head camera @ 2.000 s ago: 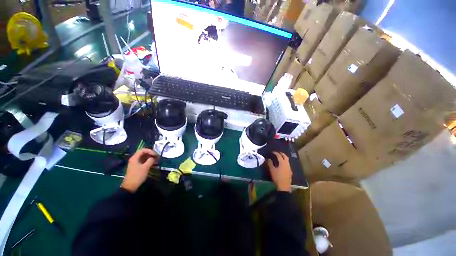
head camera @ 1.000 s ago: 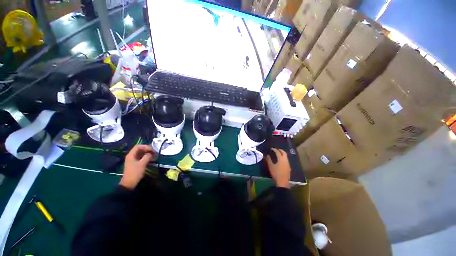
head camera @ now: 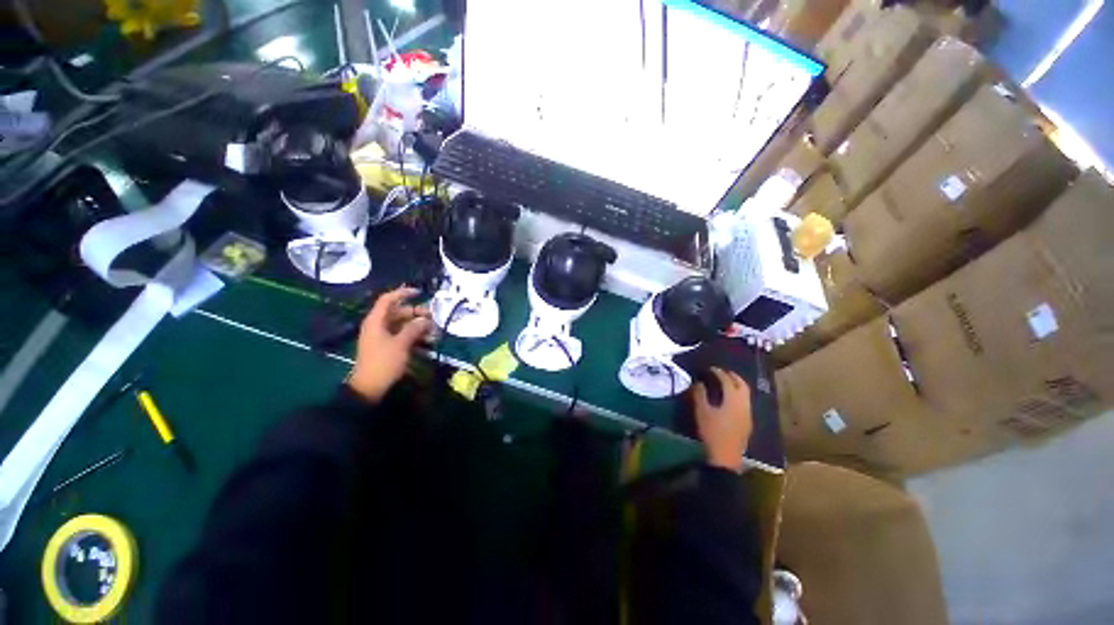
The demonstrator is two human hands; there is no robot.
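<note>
Four PTZ dome cameras with white bodies and black ball heads stand in a row: far left [head camera: 327,226], second [head camera: 470,263], third [head camera: 562,299] and right [head camera: 669,336]. My left hand [head camera: 391,344] is beside the second camera's base, thumb and fingers curled near dark leads; whether it grips one is unclear. My right hand [head camera: 723,421] rests over the dark computer mouse [head camera: 711,388], partly hidden under the fingers. Yellow tape pieces [head camera: 497,363] lie by a dark connector [head camera: 491,399] in front of the cameras. The monitor [head camera: 611,92] shows a bright, washed-out picture.
The keyboard [head camera: 568,189] lies behind the cameras, a power supply [head camera: 767,287] at its right. White strip [head camera: 128,348], yellow stick [head camera: 155,416] and tape roll [head camera: 89,568] are at left. Stacked cartons [head camera: 965,311] and an open carton [head camera: 855,537] are at right.
The view has turned, shifting the bench up and right and bringing the tape roll into view. My left hand's fingers have spread and lifted somewhat. My right hand stays at the mouse. The monitor picture has changed.
</note>
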